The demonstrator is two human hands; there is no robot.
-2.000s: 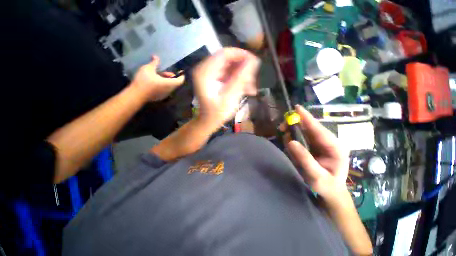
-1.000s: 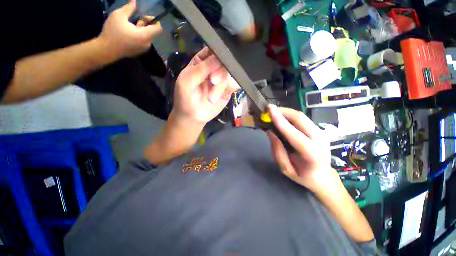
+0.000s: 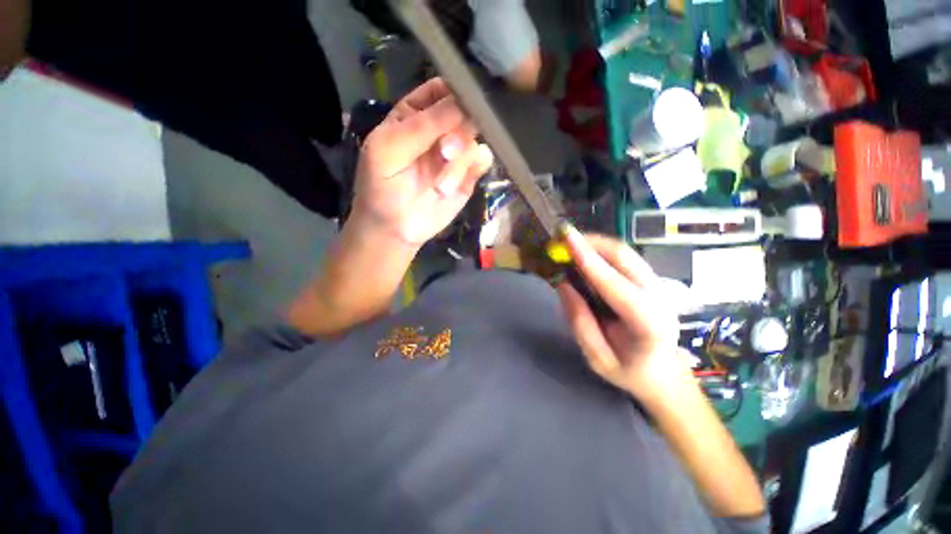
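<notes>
A long flat grey file (image 3: pixel 488 120) slants from the top centre down to my right hand, its upper part blurred. My right hand (image 3: pixel 626 313) is closed around its dark handle, with a yellow collar (image 3: pixel 560 251) at the blade's base. My left hand (image 3: pixel 412 172) is raised just left of the blade, palm turned up and fingers bent, fingertips close to the blade's edge. Its fingertips are partly behind the file and blurred, so I cannot tell whether they pinch a small piece.
On the right is a green bench (image 3: pixel 626 94) with a white cup (image 3: pixel 678 117), a long white tool (image 3: pixel 697 225), an orange-red case (image 3: pixel 881 186) and loose sticks. A blue rack (image 3: pixel 125 252) stands at left. A person's dark clothing (image 3: pixel 198 83) is at upper left.
The other person's hand and grey metal plate have left the view. My left hand has come beside the file; the file has tilted left and its flat side showed wider a second ago.
</notes>
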